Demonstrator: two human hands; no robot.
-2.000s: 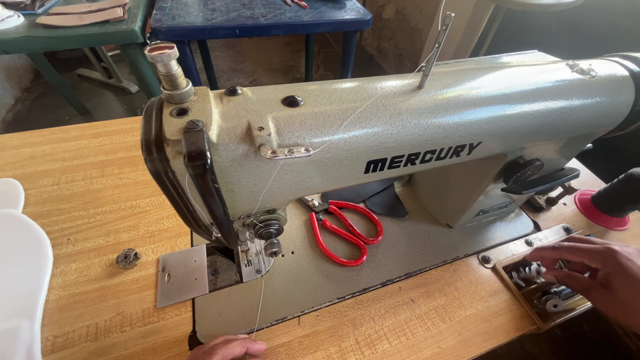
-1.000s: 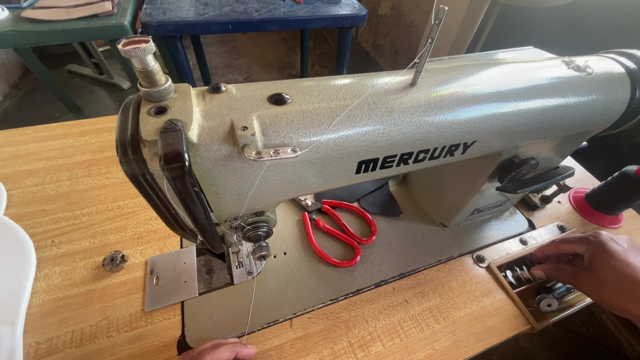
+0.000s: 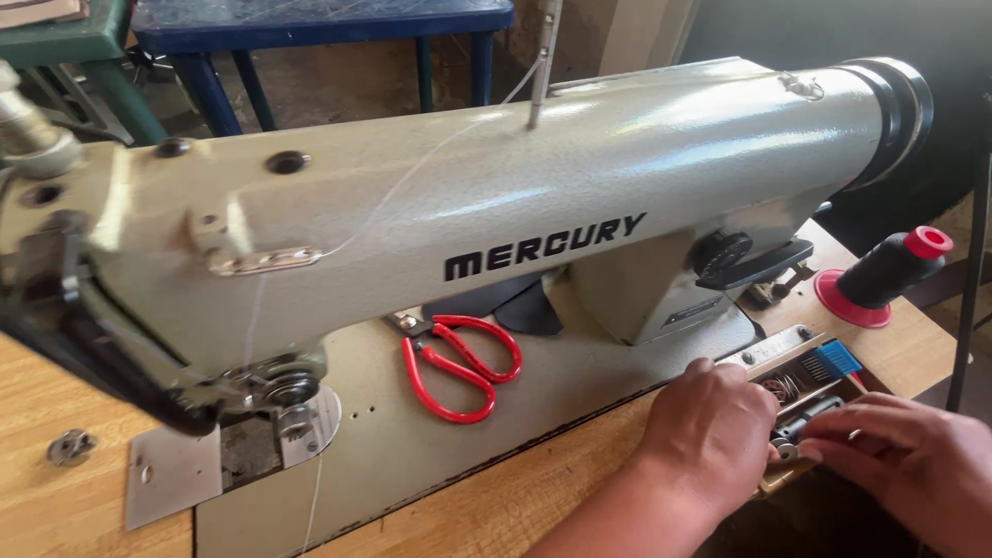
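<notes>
At the lower right, my left hand [image 3: 701, 442] reaches into the near end of a small wooden parts drawer [image 3: 767, 487], its fingertips mostly hidden. My right hand [image 3: 903, 457] is over the same drawer from the right, thumb and forefinger beside a small metal bobbin [image 3: 786, 451]; whether either hand grips it is unclear. In the drawer also lie a blue needle case [image 3: 835, 359] and some coiled metal springs [image 3: 781, 387]. The Mercury sewing machine [image 3: 496, 178] stands behind, with white thread running down past its needle area.
Red-handled scissors [image 3: 465, 368] and dark fabric [image 3: 531, 306] lie on the machine bed. A metal bobbin case [image 3: 71, 447] sits on the wooden table at left, near the slid-out cover plate [image 3: 172, 473]. A black thread cone [image 3: 891, 267] stands at the right edge.
My left hand has moved from the front edge of the machine bed to the drawer at right, beside my right hand. The view has shifted right.
</notes>
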